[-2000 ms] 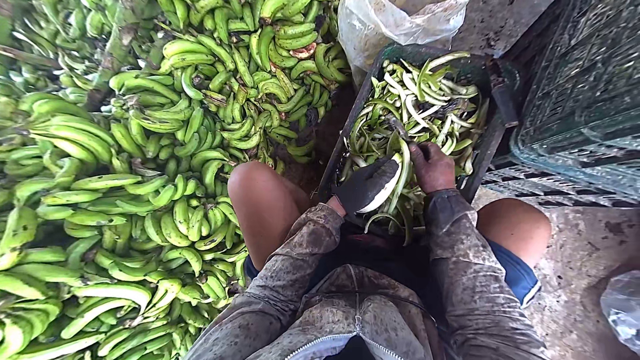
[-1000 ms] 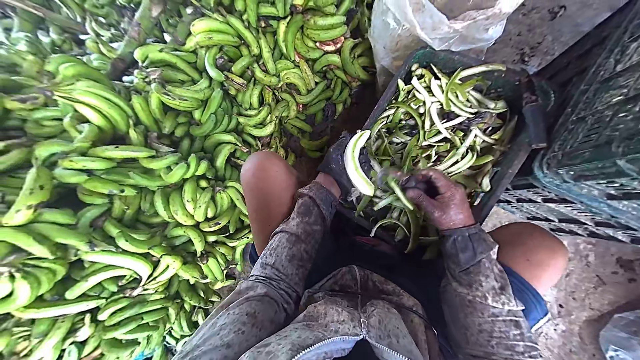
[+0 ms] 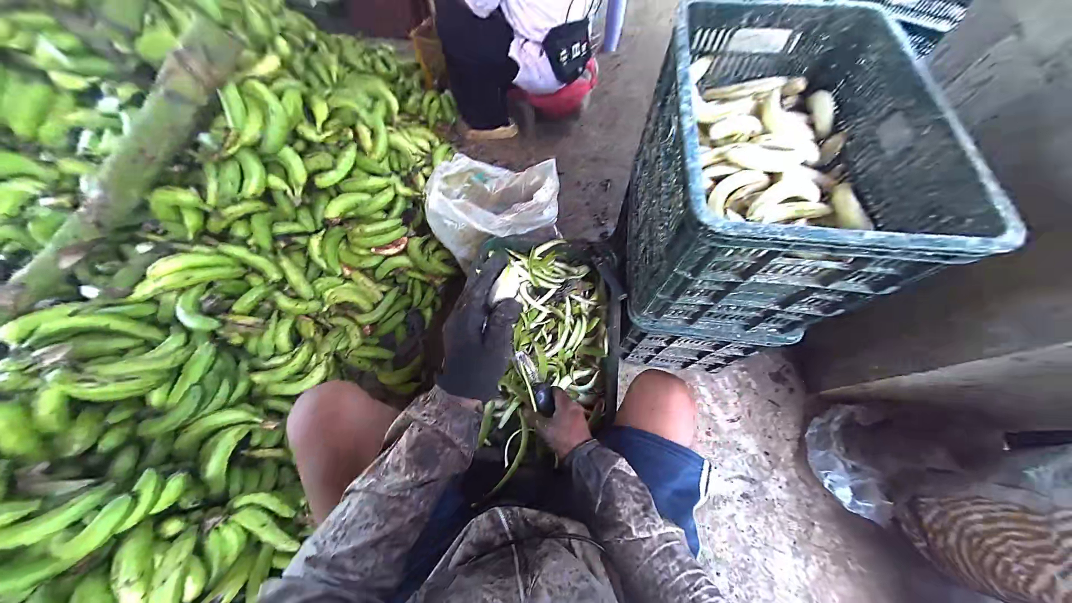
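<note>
My left hand [image 3: 479,335], in a dark glove, grips a peeled plantain [image 3: 506,285] whose pale end shows above the fingers. Lower right of it, my bare right hand [image 3: 563,421] is closed on the black handle of a peeler or small knife [image 3: 544,399]; its metal part points up and left. A long green strip of peel [image 3: 521,452] hangs beside the right hand. Both hands are over a dark crate [image 3: 614,335] between my knees, which holds many green and white peel strips [image 3: 569,322].
Green plantains [image 3: 276,285] are heaped on the left, a thick stalk [image 3: 151,151] across them. An open plastic bag [image 3: 494,201] stands beyond the peel crate. At right, stacked green crates [image 3: 825,239] hold peeled plantains [image 3: 770,159]. A seated person [image 3: 536,50] is at the top.
The left hand with the peeled plantain has moved forward, away from my body, along the peel crate's left side. The view has tilted up, showing the stacked crate's contents and another person.
</note>
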